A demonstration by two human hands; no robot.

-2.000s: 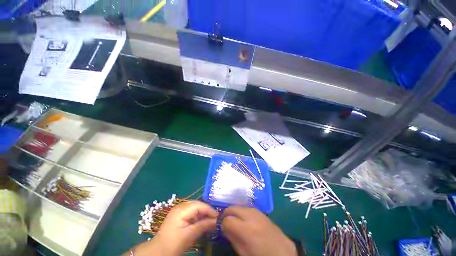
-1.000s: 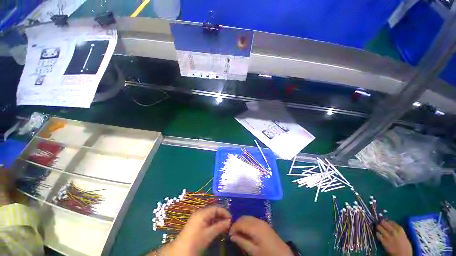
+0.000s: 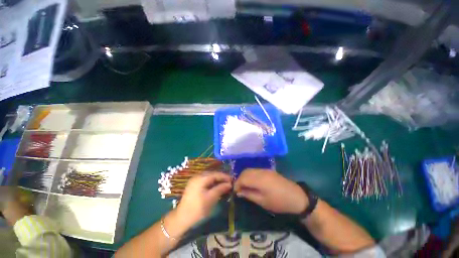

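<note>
My left hand and my right hand meet fingertip to fingertip at the middle of the bench, below the blue tray. Their fingers are pinched together; what is between them is too small and blurred to tell. The blue tray holds a dense pile of white parts and a few dark leads. A heap of red and yellow wires with white ends facing left lies beside my left hand. Dark-blue leads lie just below the tray, partly hidden by my hands.
A divided off-white tray stands left, with a neighbour's hand and striped sleeve beside it. White tubes, a harness bundle, a second blue tray and plastic bags are right. A printed sheet lies behind the tray.
The view has tilted down, showing my forearms and shirt. Another hand seen by the right bundle one second ago is gone from there. My hands stay together below the tray.
</note>
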